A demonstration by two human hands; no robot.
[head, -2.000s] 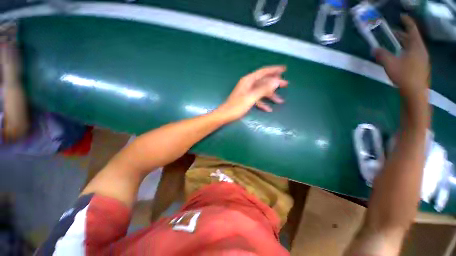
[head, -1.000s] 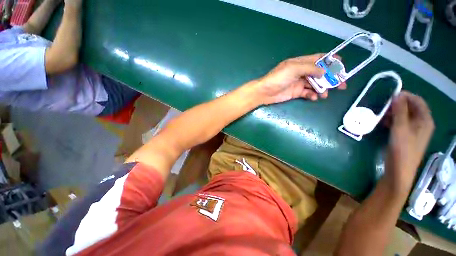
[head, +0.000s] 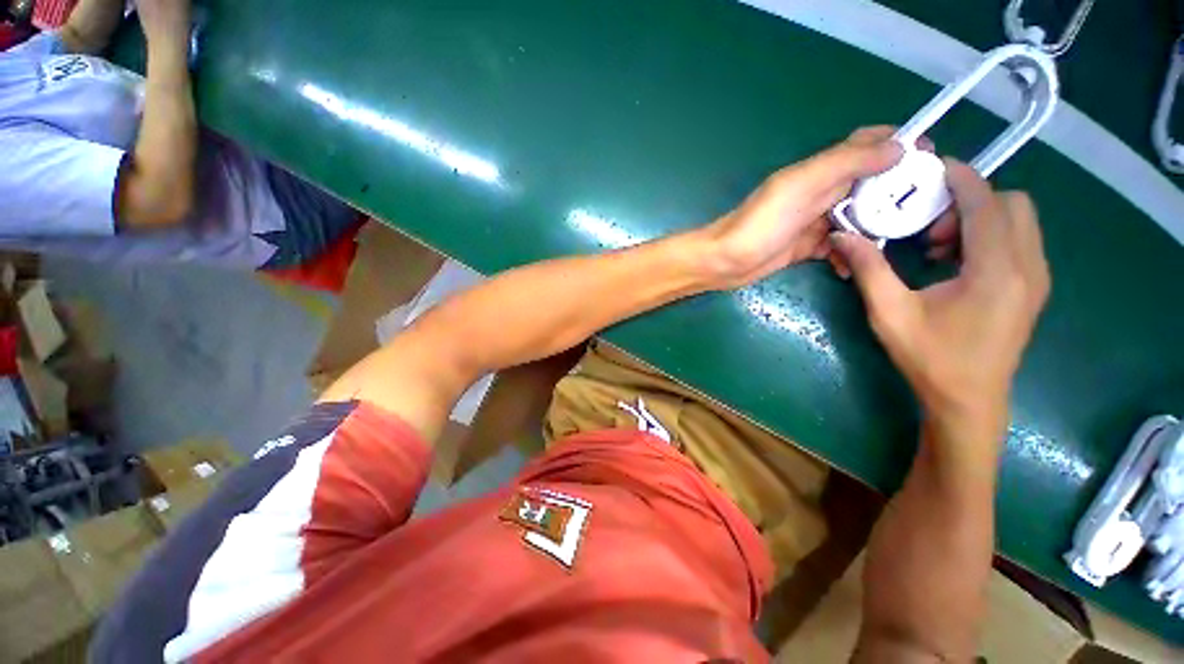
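A white loop unit point(head: 901, 195) is held over the green bench, its round disc with a small dark mark facing up and its open loop pointing to the upper right. My left hand point(head: 831, 195) grips the disc end from the left. My right hand point(head: 967, 279) holds the same end from the right and below, thumb at the end edge. The loop looks doubled, as if two frames overlap; whether it is two units I cannot tell. No blue strip shows on it.
Stacked white units point(head: 1132, 519) lie at the right bench edge. More loops point(head: 1049, 23) lie beyond the pale rail point(head: 896, 49) at the upper right. A co-worker point(head: 130, 169) sits at the left. Cardboard boxes point(head: 117, 551) stand below the bench.
The separate loop in my right hand and the blue-banded unit in my left are no longer seen apart. My right hand has moved left to meet my left hand at one disc end.
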